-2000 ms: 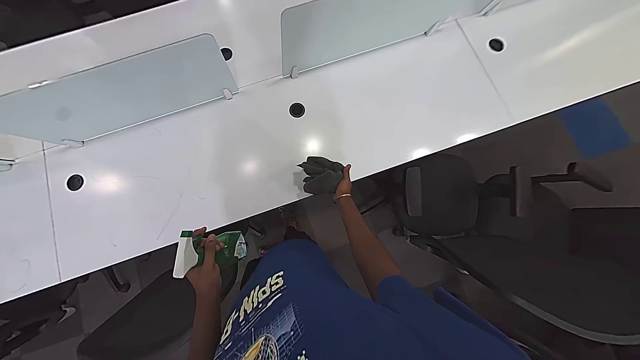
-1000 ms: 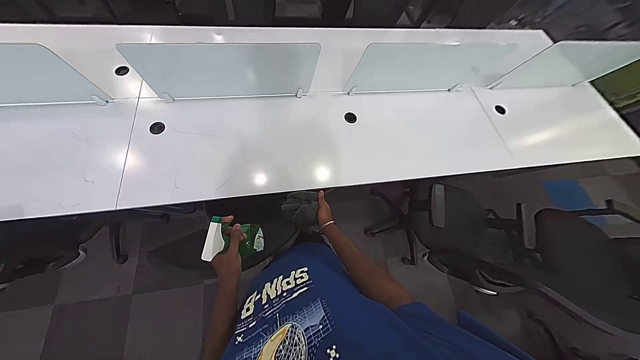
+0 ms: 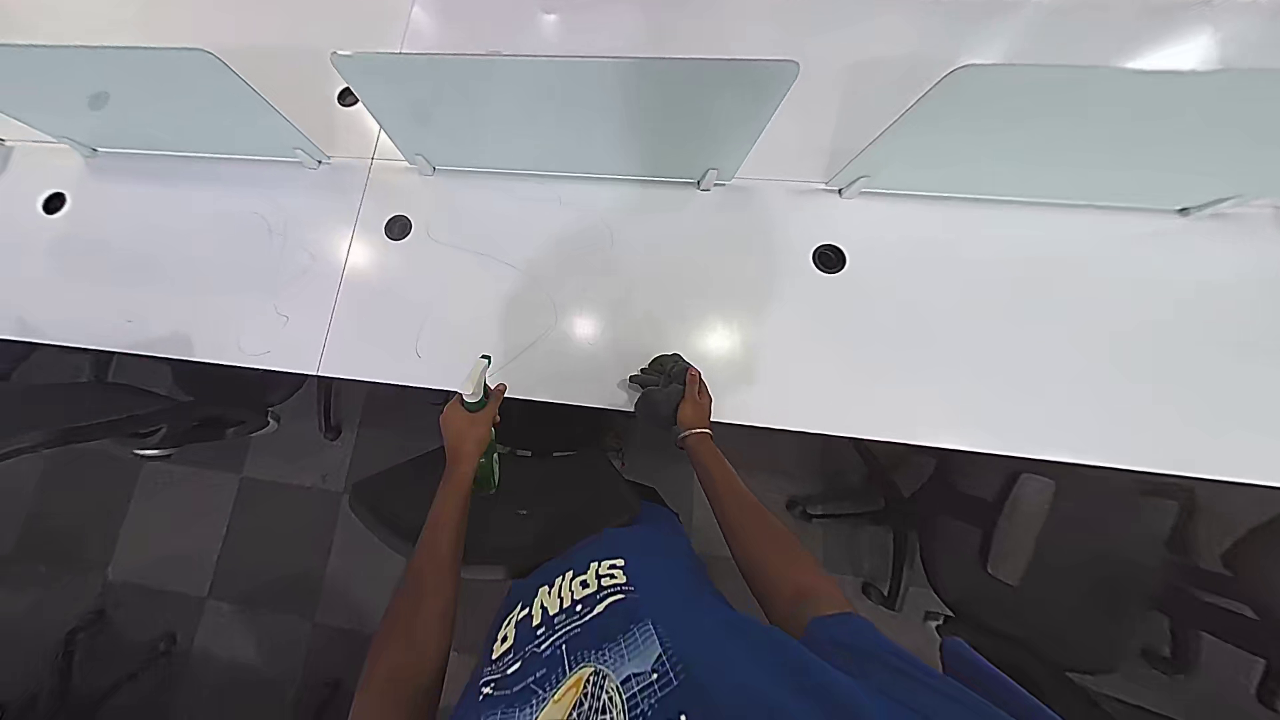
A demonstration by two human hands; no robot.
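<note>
My left hand (image 3: 470, 425) is closed around the neck of a green spray bottle (image 3: 487, 470) with a white trigger head, held upright at the front edge of the long white desk (image 3: 1000, 350). A crumpled dark grey cloth (image 3: 660, 390) is in my right hand (image 3: 695, 402), over the desk's front edge to the right of the bottle. Whether the cloth touches the desktop is hard to tell. Thin curved marks show on the desktop beyond the bottle.
Frosted glass dividers (image 3: 570, 115) stand in clips along the back of the desk. Round black cable grommets (image 3: 829, 259) sit in the desktop. A black office chair (image 3: 500, 510) is right before me, and more dark chairs (image 3: 1060, 560) stand along the front at both sides.
The view has shifted markedly. The spray bottle, tilted sideways in my left hand before, is now upright. My right hand with the cloth has moved from below the desk edge to over it since one second ago.
</note>
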